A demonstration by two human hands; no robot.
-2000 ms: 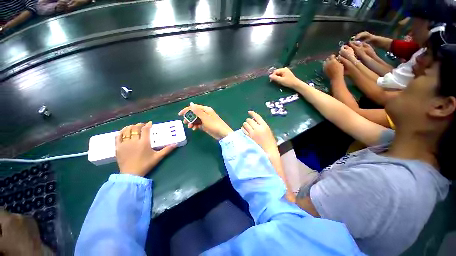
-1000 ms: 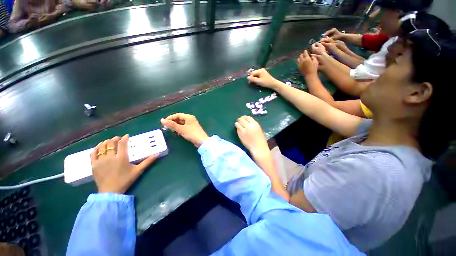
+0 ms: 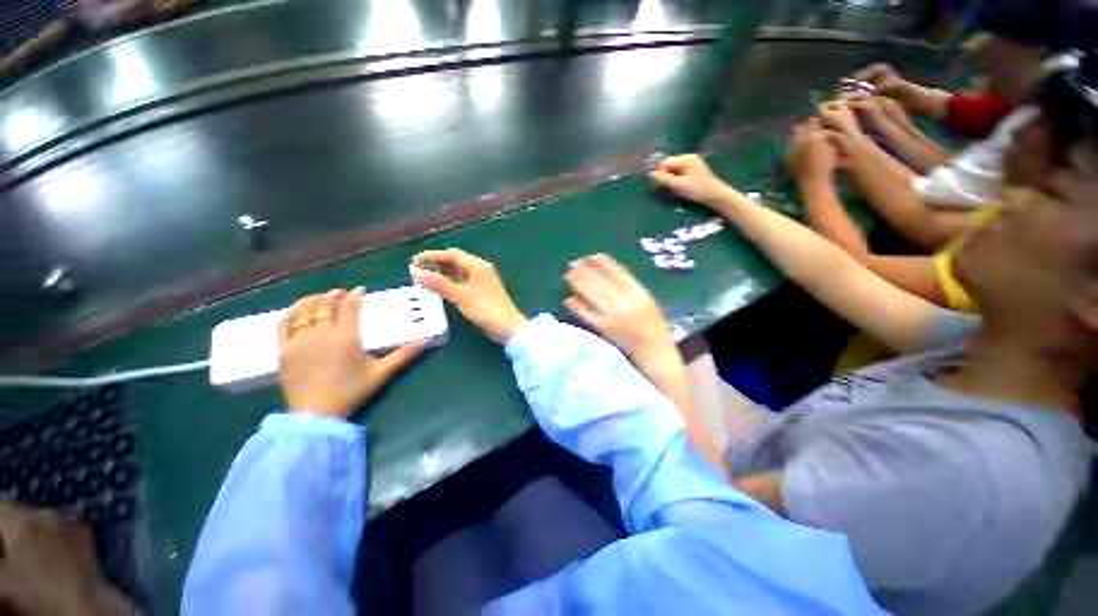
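A white power strip (image 3: 403,315) lies on the green bench, its cable leaving the left end. My left hand (image 3: 323,355) lies across its middle, fingers over the top and thumb along the near side, holding it. My right hand (image 3: 464,292) is at the strip's right end, with thumb and index finger pinched at its far corner. A pale bit of the small square unit (image 3: 420,272) shows at the fingertips; the rest is hidden and blurred. I cannot tell whether it touches the strip.
Small white pieces (image 3: 682,244) lie on the bench to the right, near a neighbour's hands (image 3: 617,301). Two small units (image 3: 252,226) sit on the dark conveyor (image 3: 397,169) beyond the bench edge. A black pocketed tray (image 3: 72,451) and another person's hand are at lower left.
My right hand has moved left to the strip's far right corner. The unit's face, visible two seconds ago, is now hidden. My left hand stays on the strip. Units on the conveyor have shifted left.
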